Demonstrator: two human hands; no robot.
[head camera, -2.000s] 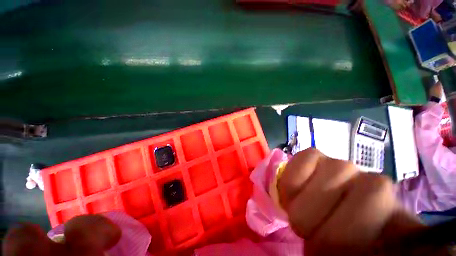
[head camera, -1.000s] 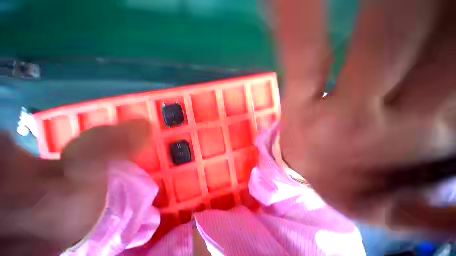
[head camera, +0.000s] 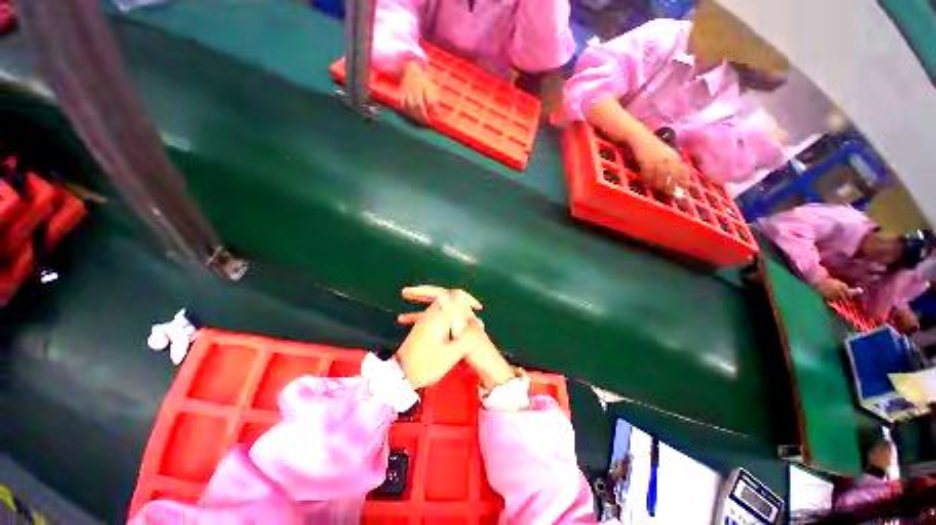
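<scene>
My left hand (head camera: 431, 351) and my right hand (head camera: 478, 347) are clasped over the far edge of the red compartment tray (head camera: 195, 415). Their fingers are interlaced, with several fingertips sticking out, and no object shows in them. One small black unit (head camera: 396, 474) lies in a tray pocket beside my left sleeve. A second black unit (head camera: 410, 413) shows only in part beside my left cuff. My pink sleeves cover much of the tray.
A crumpled white scrap (head camera: 172, 335) lies left of the tray. A clipboard (head camera: 672, 482) and calculator (head camera: 752, 500) are at right. Across the green belt (head camera: 513, 287), people in pink smocks handle a red tray (head camera: 482, 108) and a deep tray stack (head camera: 657, 231). Red trays (head camera: 36, 231) stand far left.
My hands, apart and close to the camera before, are now clasped over the tray's far edge. The view has tilted up and now shows people across the belt.
</scene>
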